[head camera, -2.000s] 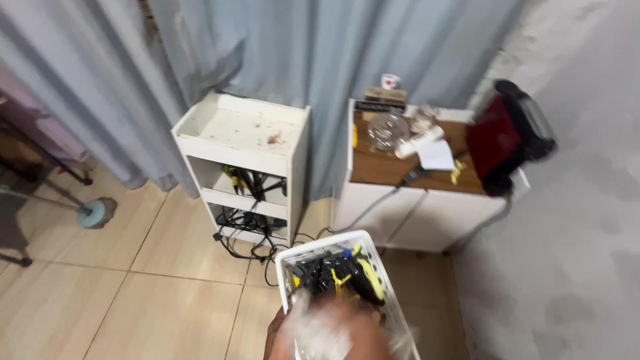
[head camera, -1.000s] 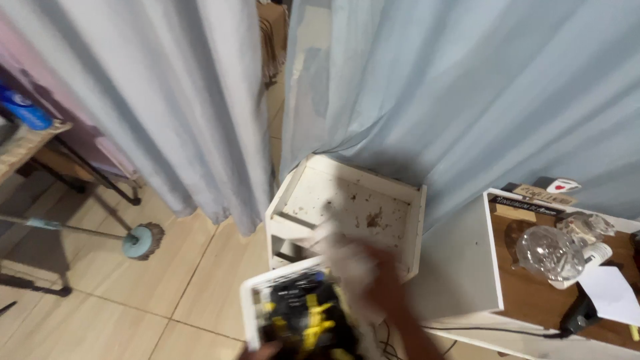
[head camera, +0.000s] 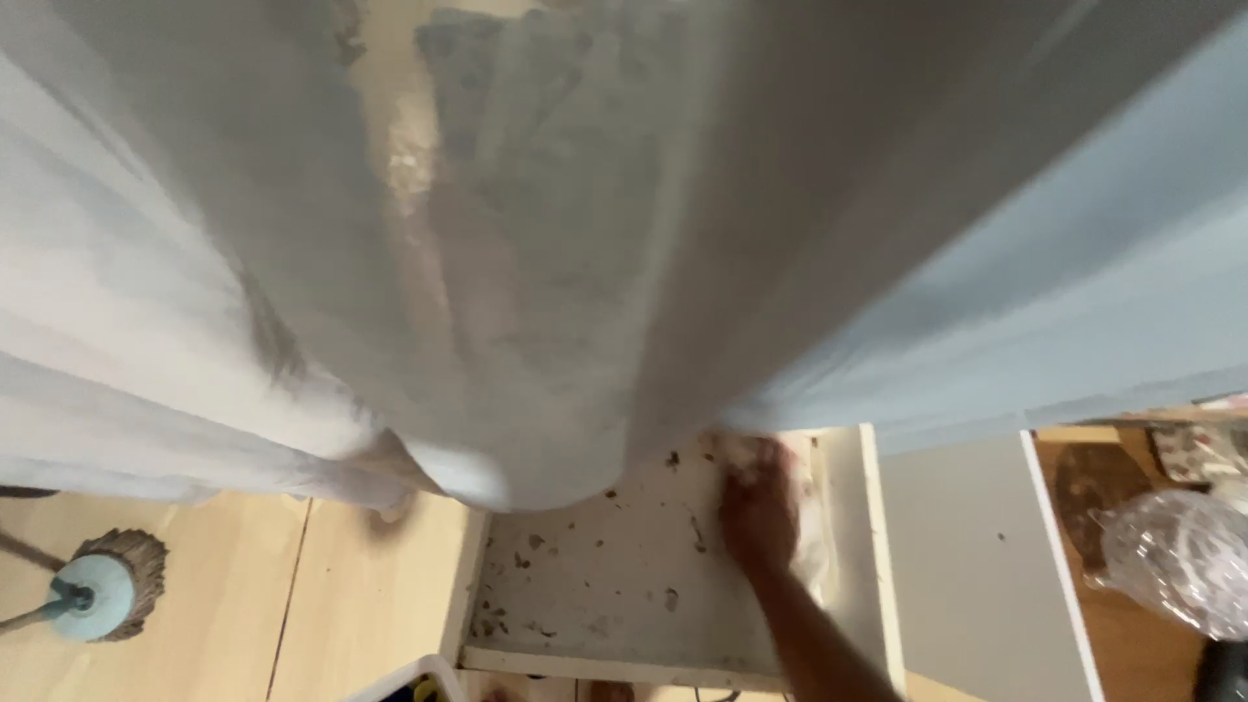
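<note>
My right hand (head camera: 760, 497) is over the right part of the dirty top tray of the white shelf unit (head camera: 604, 565), close to its back edge. Its fingers are blurred and a pale, crumpled thing, hard to make out, lies against it. Dark specks and bits are scattered over the tray. The white plastic basket (head camera: 429, 673) shows only a corner at the bottom edge, with something dark and yellow inside. My left hand cannot be made out.
Grey-blue curtains (head camera: 546, 292) hang close before the camera and cover the tray's back. On the right, a cabinet (head camera: 985, 565) bears a clear plastic-wrapped item (head camera: 1180, 556). A mop (head camera: 93, 595) stands at the lower left on the tiled floor (head camera: 361, 585).
The view has moved in close to the curtains and shelf. My right hand, earlier over the basket, is now at the tray's back right. The basket has mostly left the view.
</note>
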